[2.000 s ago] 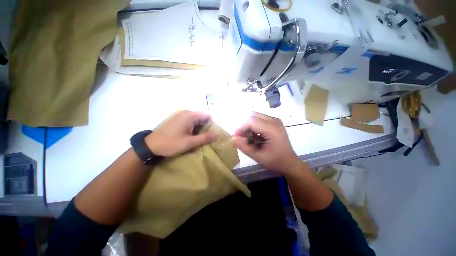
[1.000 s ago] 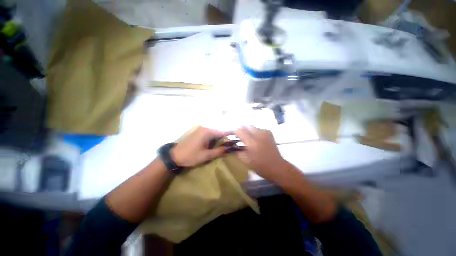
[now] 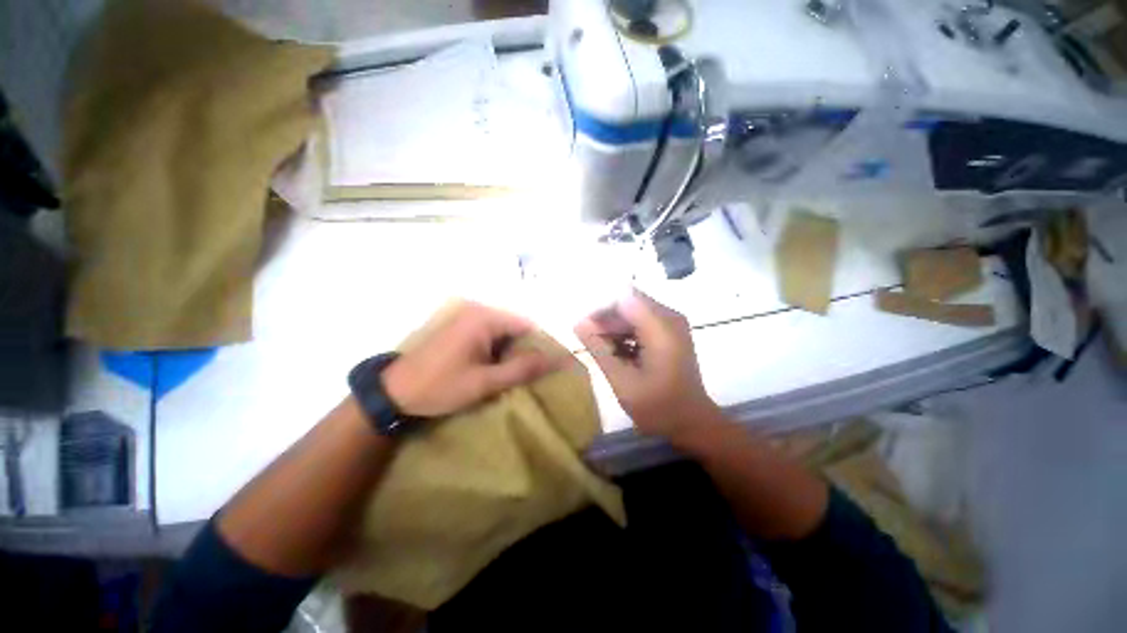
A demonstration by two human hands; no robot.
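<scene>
A tan garment panel (image 3: 482, 495) lies over the table's front edge and hangs down towards my lap. My left hand (image 3: 464, 361), with a dark band on the wrist, grips the panel near its upper edge. My right hand (image 3: 649, 365) is just right of the panel, fingers curled around a small dark tool (image 3: 625, 346), which looks like thread snips and is mostly hidden. The sewing machine's needle area (image 3: 630, 233) is beyond my hands under a bright glare.
White sewing machine head (image 3: 618, 111) at upper right. Small tan pieces (image 3: 807, 260) and browner pieces (image 3: 942, 272) lie right of the needle. Paper patterns (image 3: 408, 124) lie behind, another tan cloth (image 3: 173, 186) at left. Crumpled cloth (image 3: 908, 507) sits below the table at right.
My hands came together at the panel's edge one second ago; now my right hand is apart from it, to the right. My left hand still holds the panel. The camera view has shifted.
</scene>
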